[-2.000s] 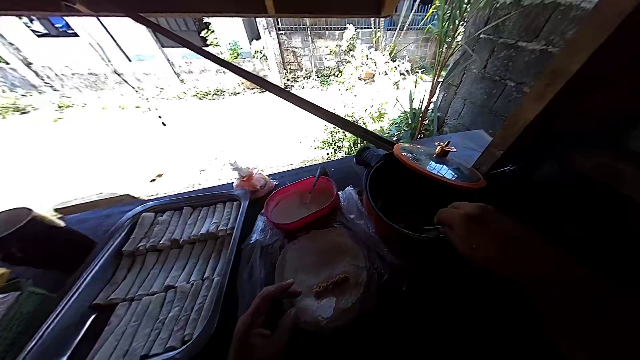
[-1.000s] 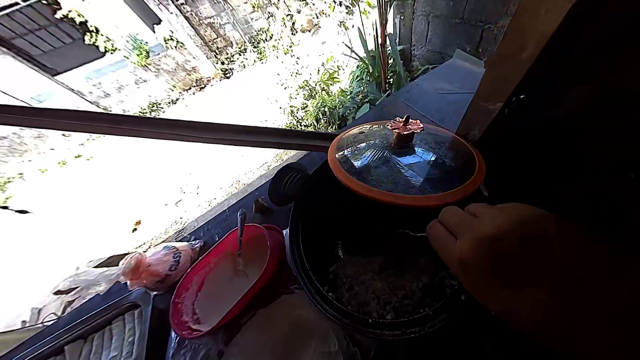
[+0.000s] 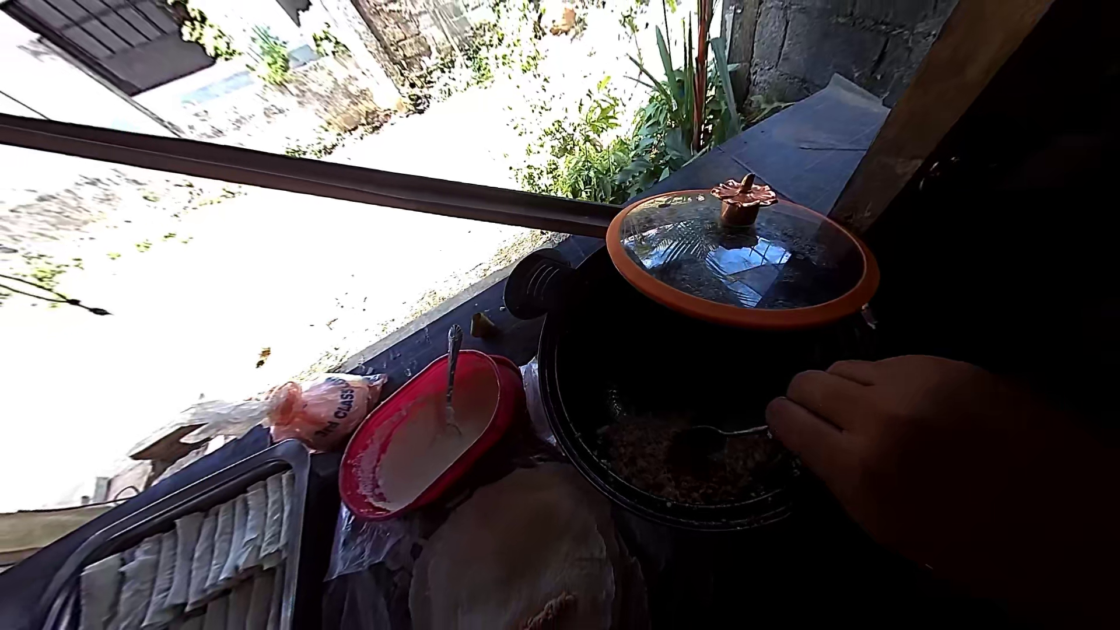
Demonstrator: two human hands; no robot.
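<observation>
My right hand [image 3: 862, 420] grips the handle of a metal spoon [image 3: 709, 442], whose bowl lies in crumbly cooked filling [image 3: 652, 459] inside a dark pot [image 3: 560, 420]. A glass lid with an orange rim [image 3: 744, 254] rests tilted over the pot's far side. Left of the pot, a red plastic container [image 3: 350, 481] holds pale batter with a fork or spoon [image 3: 452, 367] standing in it. Round thin wrappers [image 3: 516, 542] lie in front, with a bit of filling at the bottom edge. My left hand is out of view.
A metal tray [image 3: 302, 490] of rolled wrappers stands at the lower left. Behind it sits a tied plastic bag of pinkish powder [image 3: 324, 411]. A dark slotted utensil or handle [image 3: 535, 284] is beside the pot. A dark bar crosses behind, and a wooden post [image 3: 927, 114] rises at right.
The view has swung toward the pot and closer. My left hand, over the wrappers two seconds ago, has left the view. The spoon's bowl now shows in the filling.
</observation>
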